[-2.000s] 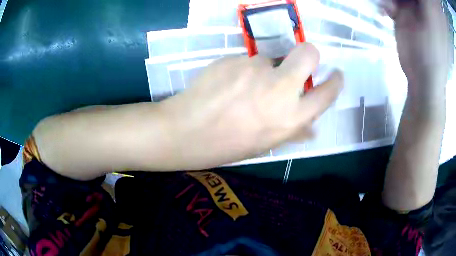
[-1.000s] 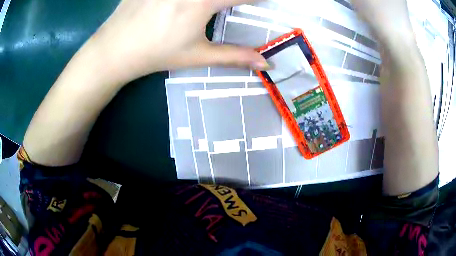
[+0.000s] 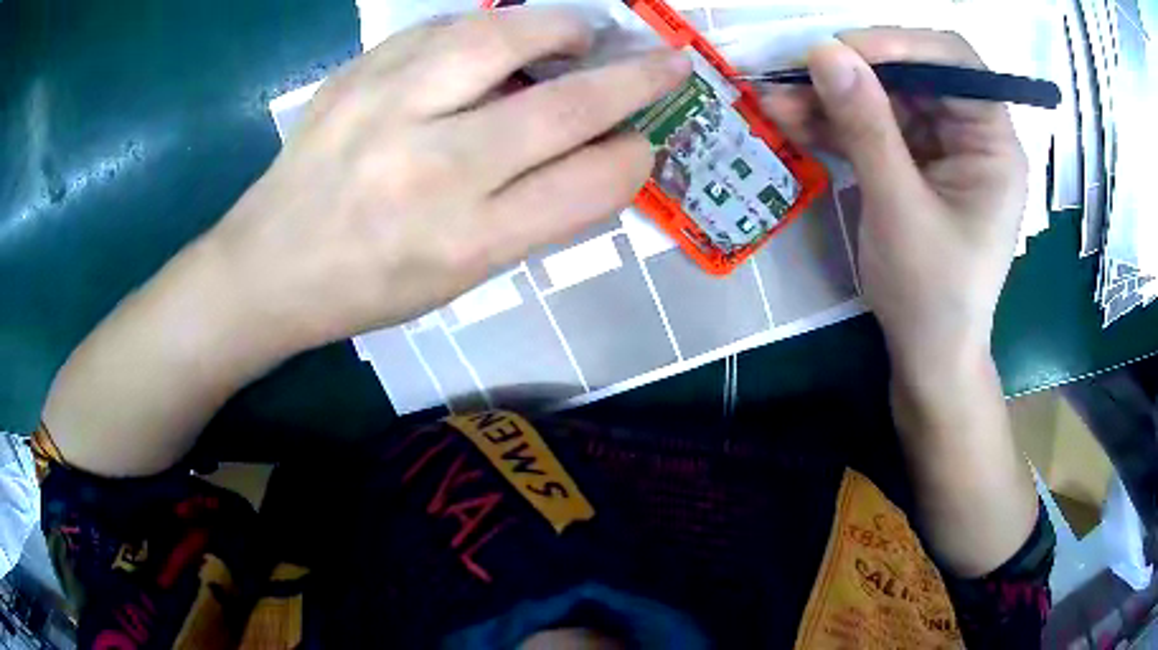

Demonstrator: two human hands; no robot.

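Observation:
An orange-red device housing (image 3: 810, 185) lies tilted on the sticker sheets (image 3: 610, 315), its upper part mostly under my left hand. Its near end shows a silvery component area (image 3: 726, 178) and a green board strip (image 3: 673, 114). My left hand (image 3: 432, 165) lies over the housing's left side, fingers on it near the green strip. My right hand (image 3: 933, 165) holds black tweezers (image 3: 965, 84) between thumb and fingers. The tweezers' tips point left to the housing's right edge; whether they grip anything cannot be told. The adhesive piece is mostly hidden by my left hand.
The dark green bench top (image 3: 140, 140) spreads at left. More sheets are stacked at the right (image 3: 1092, 165), reaching the picture's edge. A brown carton (image 3: 1064, 457) stands below the bench at lower right. The bench's front edge runs close to my body.
The housing has moved up and left. My left hand has come down over it. My right hand has come into full view beside it, with the tweezers now showing.

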